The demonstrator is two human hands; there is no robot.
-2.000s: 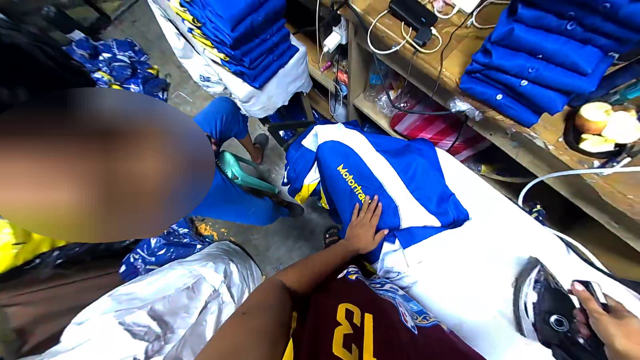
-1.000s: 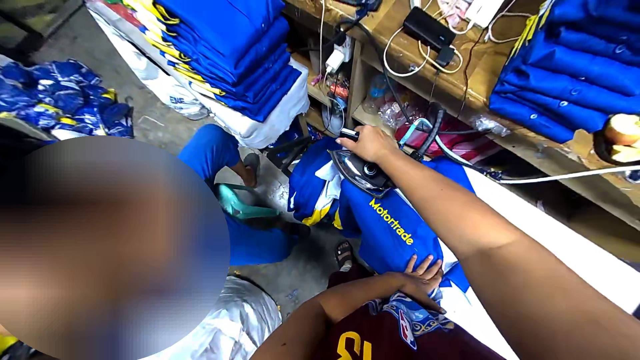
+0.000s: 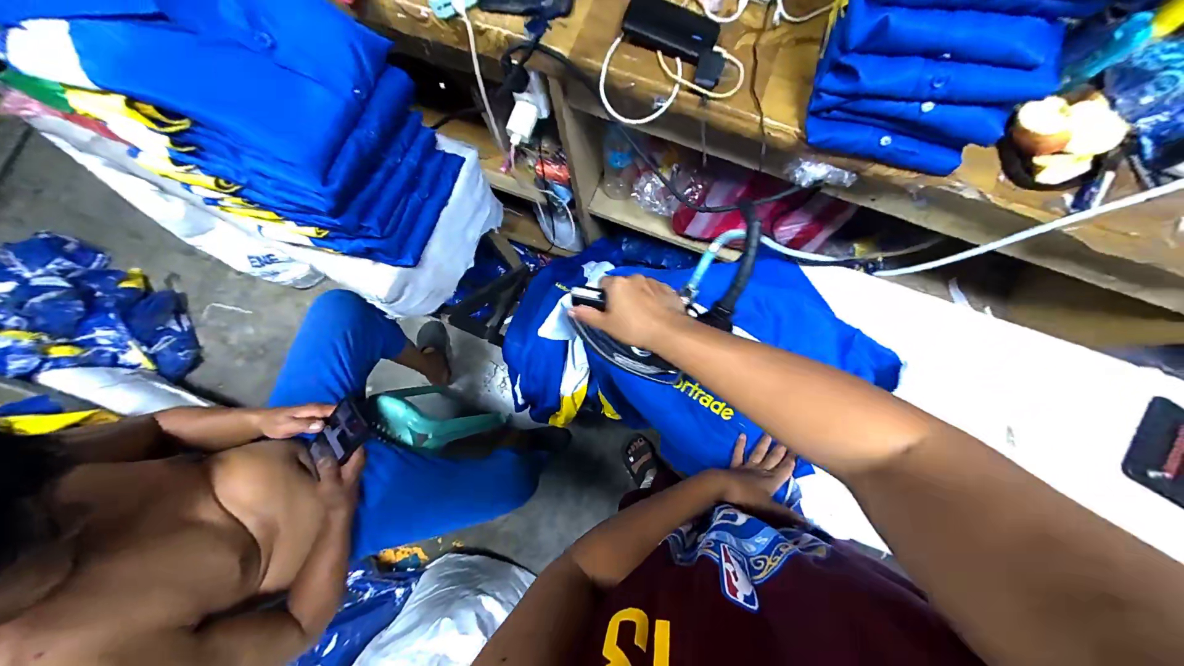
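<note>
A blue garment with white and yellow parts and yellow lettering (image 3: 666, 425) lies over the near end of a white-covered ironing surface (image 3: 980, 407). Around the handle of a dark steam iron (image 3: 629, 356) is my right hand (image 3: 638, 310); the iron rests on the garment just above the lettering. A light blue hose and a black cord run from its rear. My left hand (image 3: 763, 472) lies flat, fingers spread, on the garment's lower edge close to my body, holding nothing.
At the left sits a person (image 3: 268, 499) holding a dark object. Folded blue garments are stacked on a white-covered pile (image 3: 370, 277) and on the wooden shelf unit (image 3: 592, 83), with a power adapter (image 3: 671, 28). A black pad (image 3: 1156, 449) lies at the right.
Two seconds ago the iron stood at the right end of the white surface with my right hand at it; it has moved left onto the garment. My left hand has shifted toward my body.
</note>
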